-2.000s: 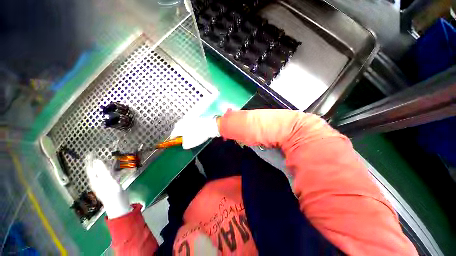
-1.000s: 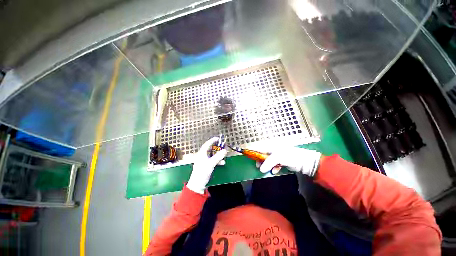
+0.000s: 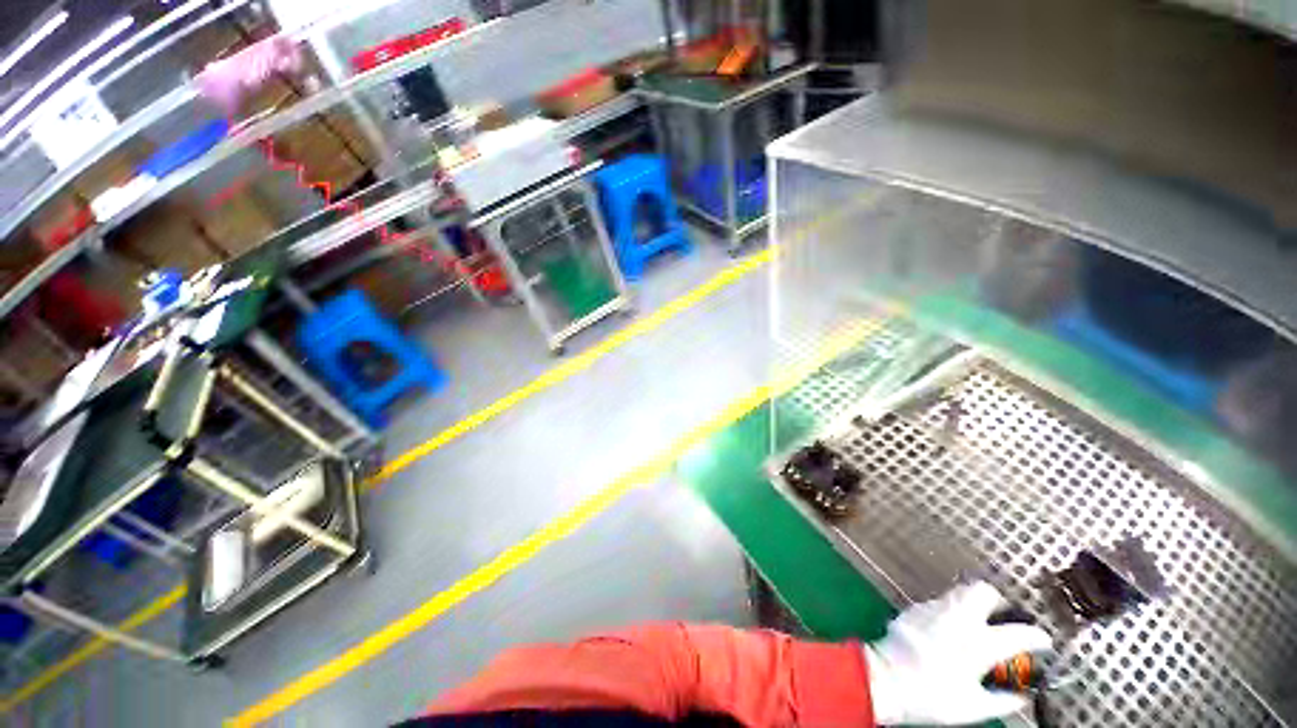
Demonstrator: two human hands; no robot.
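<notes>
My left hand [image 3: 946, 661], in a white glove, is at the bottom right over the near edge of the perforated metal grille [image 3: 981, 477]. Its fingers hold a copper-orange wound coil [image 3: 1013, 668]. A group of dark coils [image 3: 1092, 583] stands on the grille just beyond the fingers. Another small group of dark coils [image 3: 822, 478] stands at the grille's left corner. My right hand is out of the picture, and the cutters do not show.
A clear hood panel [image 3: 854, 270] rises beside the grille, framed by the green bench top [image 3: 768, 541]. To the left are a grey floor with yellow lines, a low cart [image 3: 278, 548], blue stools [image 3: 367, 353], a wheeled stand [image 3: 548, 256] and racks with boxes.
The view has swung left, bringing the aisle, stools and racks in. My right hand, the cutters and the steel tray have left the picture. My left hand still holds a coil.
</notes>
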